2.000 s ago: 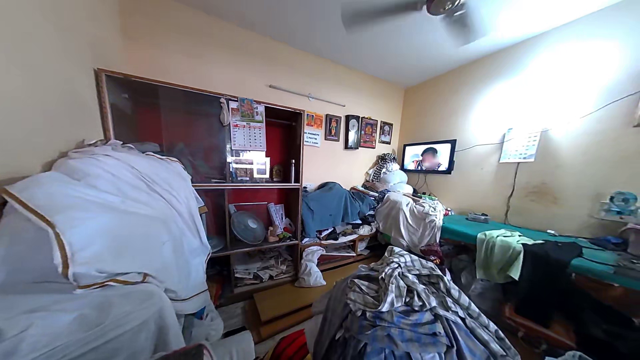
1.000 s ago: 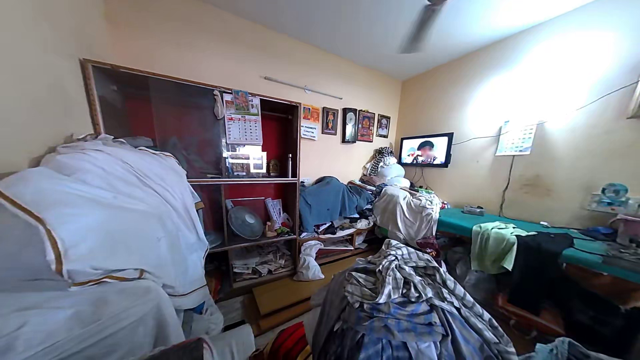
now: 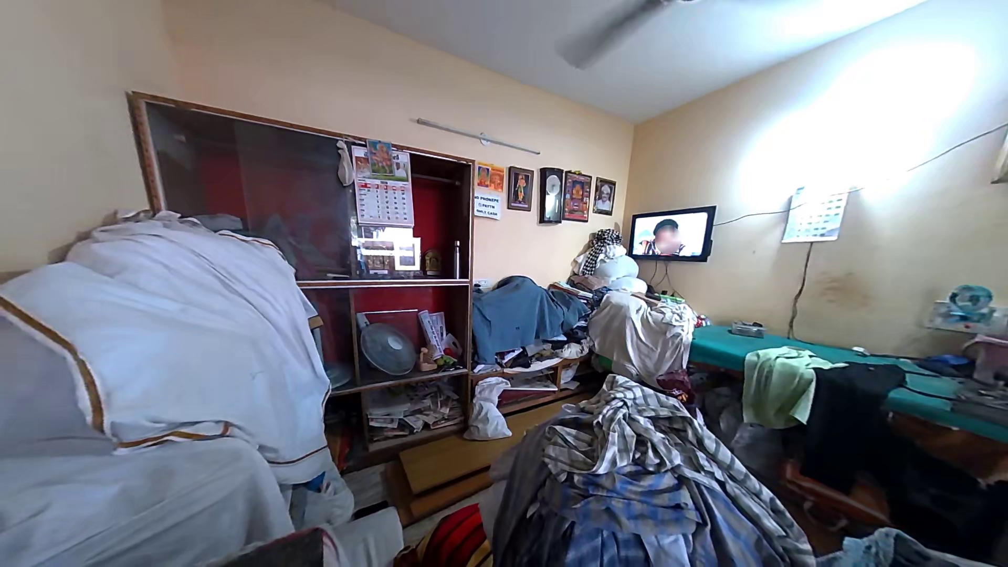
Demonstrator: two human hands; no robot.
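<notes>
Neither my left hand nor my right hand shows in the head view, so what they hold or touch is hidden. Low in the middle stands a large heap of checked and striped cloth [image 3: 630, 472], grey, white and blue. A big pile under white cloth with a gold-brown border [image 3: 189, 339] fills the left side. Between these two, at the bottom edge, lies a red and yellow striped cloth [image 3: 455, 539]. On the right, a light green cloth [image 3: 780, 386] and a black cloth [image 3: 854, 417] hang over the edge of a green-covered table [image 3: 724, 346].
A glass-fronted cabinet [image 3: 252, 197] holds a grey fan [image 3: 387, 349] and stacked papers [image 3: 413, 409]. Wooden boards [image 3: 441, 457] lie before it. Farther back are a blue-grey cloth [image 3: 524, 315], a white-draped pile [image 3: 642, 339] and a wall-mounted television [image 3: 672, 235]. A ceiling fan [image 3: 614, 31] hangs overhead.
The ceiling fan's blades have turned and the picture on the television has changed. The view has shifted slightly.
</notes>
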